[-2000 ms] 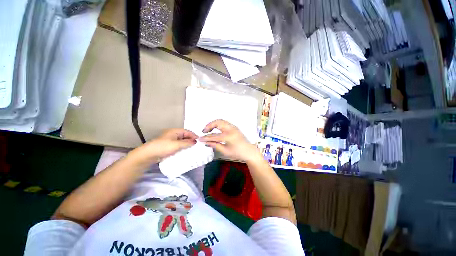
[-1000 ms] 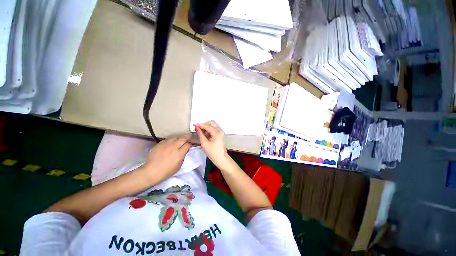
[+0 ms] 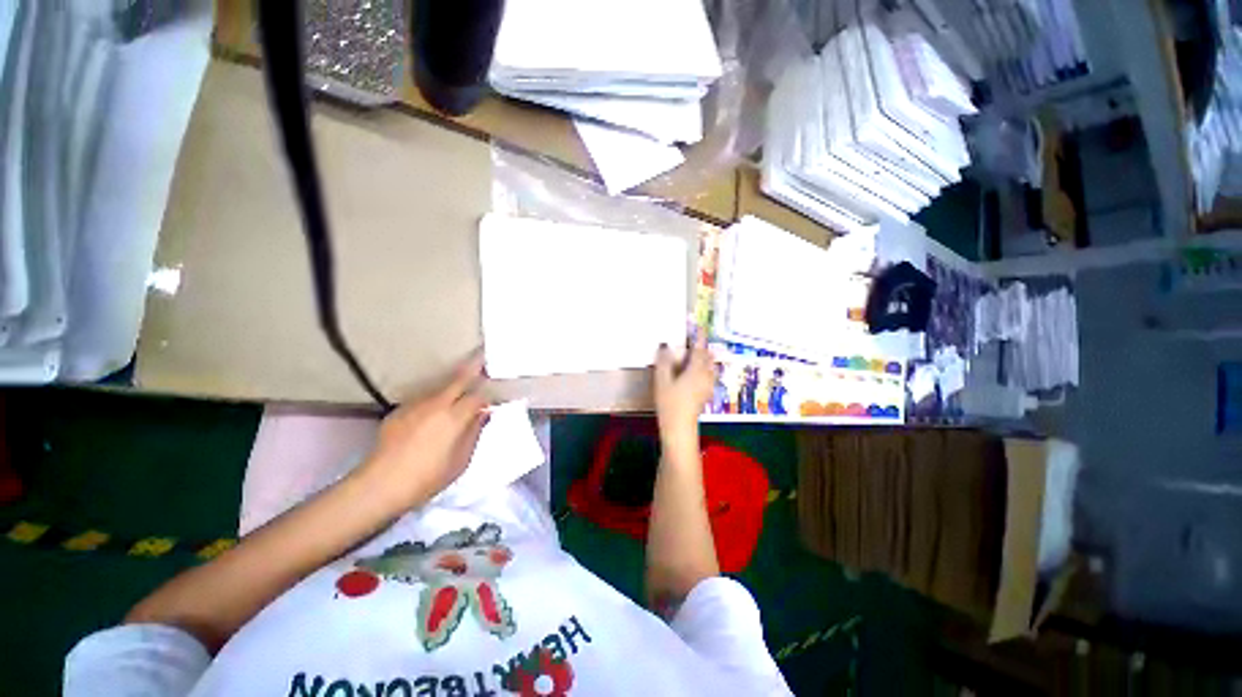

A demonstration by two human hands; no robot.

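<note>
A blank white board (image 3: pixel 586 297) with rounded corners lies flat on the brown bench surface in front of me. My right hand (image 3: pixel 685 385) is at its near right corner, thumb and forefinger apart on either side of the corner. Whether they grip it or only touch it does not show. My left hand (image 3: pixel 433 433) is at the bench edge by the board's near left corner, with one fingertip reaching up beside it. A smaller white sheet (image 3: pixel 507 447) hangs at the left hand's fingers, over my lap, partly covered by the hand.
A board stack (image 3: pixel 787 293) lies on a printed colour sheet (image 3: pixel 817 395) at right. Loose white sheets (image 3: pixel 606 48), clear film and a tray of glittering bits (image 3: pixel 352 48) are behind. Large panels (image 3: pixel 82 204) stand at far left. A black cable (image 3: pixel 311 218) crosses the view; a red stool (image 3: pixel 729 497) is below.
Both hands were together at the small sheet, then near the board's near left corner. Now my right hand has moved to the near right corner; more of the small sheet shows.
</note>
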